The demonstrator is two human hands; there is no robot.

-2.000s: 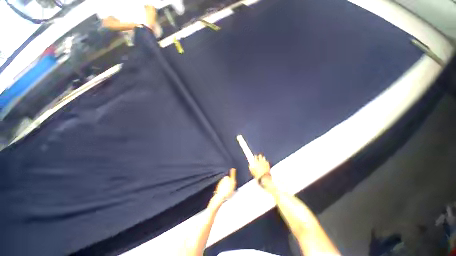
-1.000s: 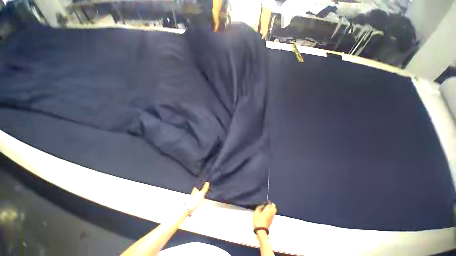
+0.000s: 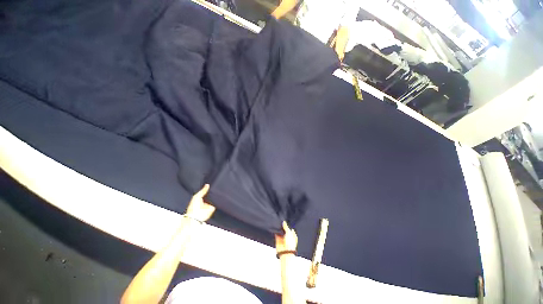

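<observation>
Dark navy fabric covers the long table, smooth on the right. A loose, rumpled navy ply lies over it on the left and middle. My left hand holds the near edge of the loose ply. My right hand grips that edge further right, where the cloth bunches into small folds. A flat pale strip lies across the near cloth edge just right of my right hand. A yellowish strip lies on the far edge.
Another person's hand is at the far edge by the cloth. The table's pale border runs along the near side. A thick pale roll lies across the right end. Another strip is at the near right corner. Dark floor shows lower left.
The view has turned. My hands have moved from the pale strip to the loose ply's edge, and that ply's folds have shifted. The near strip shows again, right of my right hand.
</observation>
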